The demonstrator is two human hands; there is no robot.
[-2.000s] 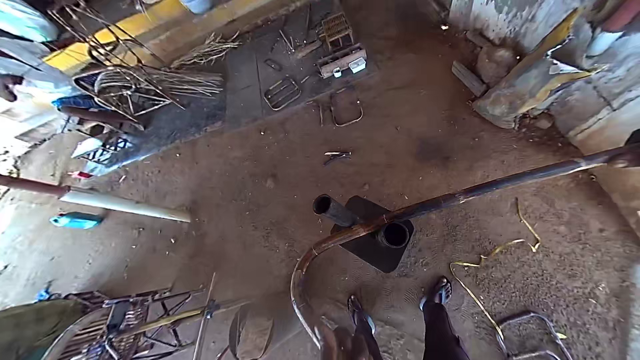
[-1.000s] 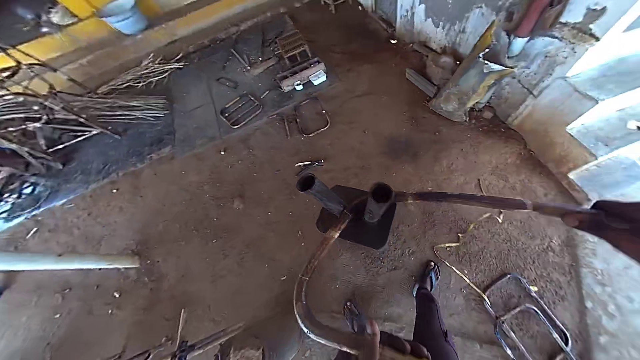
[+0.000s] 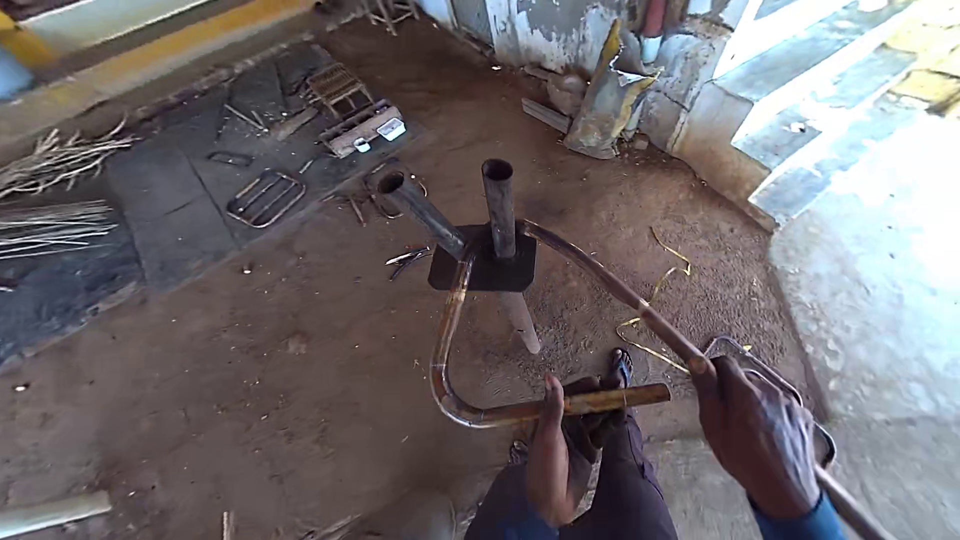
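Observation:
A long bent cane pole (image 3: 445,330), scorched brown in places, curves in a wide loop in front of me. Its bend passes between two upright metal pipes, one leaning left (image 3: 421,213) and one nearly vertical (image 3: 499,210), both fixed on a dark metal plate (image 3: 481,279) on a post. My left hand (image 3: 556,457) is around the pole near its cut end, thumb up, palm partly hidden. My right hand (image 3: 757,435) grips the straighter length at the right, which runs on past my wrist to the bottom edge.
Bent cane frames lie on the ground, one beyond the plate (image 3: 266,199) and one behind my right hand (image 3: 780,379). A yellow strip (image 3: 664,277) curls on the dirt. Bundled sticks (image 3: 56,161) lie left. A torn sheet piece (image 3: 607,101) leans near the steps (image 3: 795,112).
The pole's right length has swung toward me, with my right hand on it. The loop is now tighter. My left hand has come more fully into view. The view has shifted.

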